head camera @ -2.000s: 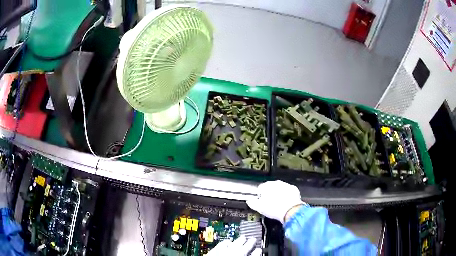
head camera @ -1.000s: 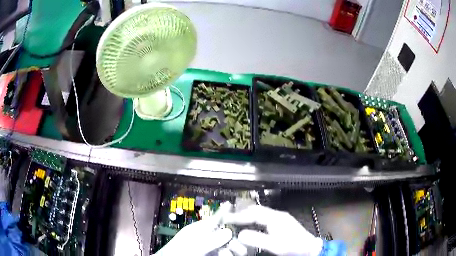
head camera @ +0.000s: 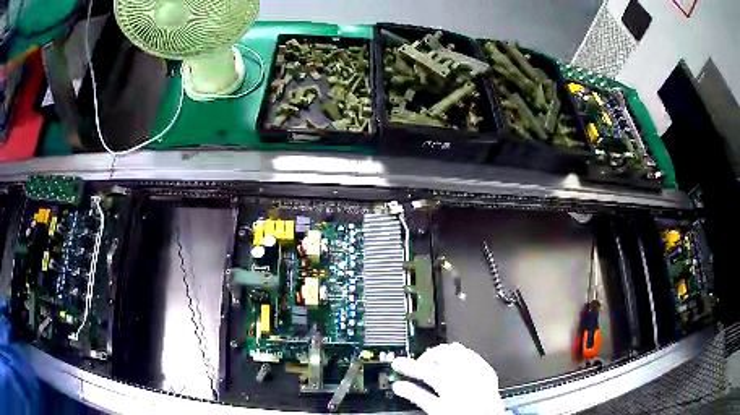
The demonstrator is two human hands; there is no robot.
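A green circuit board (head camera: 324,284) lies in its black solder pallet (head camera: 236,324) in front of me. A silver ribbed metal block (head camera: 384,280) stands on its right side. An olive hold-down block (head camera: 420,290) is at the board's right edge, another (head camera: 255,278) at its left, and metal clamp parts (head camera: 346,386) are along the bottom. My right hand (head camera: 450,379), in a white glove, is at the board's lower right corner. Its fingertips are at the pallet edge, and whether they hold anything is unclear. My left hand is not in view.
Three black parts bins (head camera: 378,97) of olive pieces and another board (head camera: 613,121) are on the green bench. A pale fan (head camera: 212,74) stands left. Other boards sit at left (head camera: 69,267) and far right (head camera: 680,259). An orange-handled tool (head camera: 591,331) and a coiled piece (head camera: 492,267) lie right. A blue sleeve (head camera: 18,377) shows left.
The view has tilted down, showing the whole board. Both hands were together over it; my left hand has left the picture and my right hand has moved to the lower right corner.
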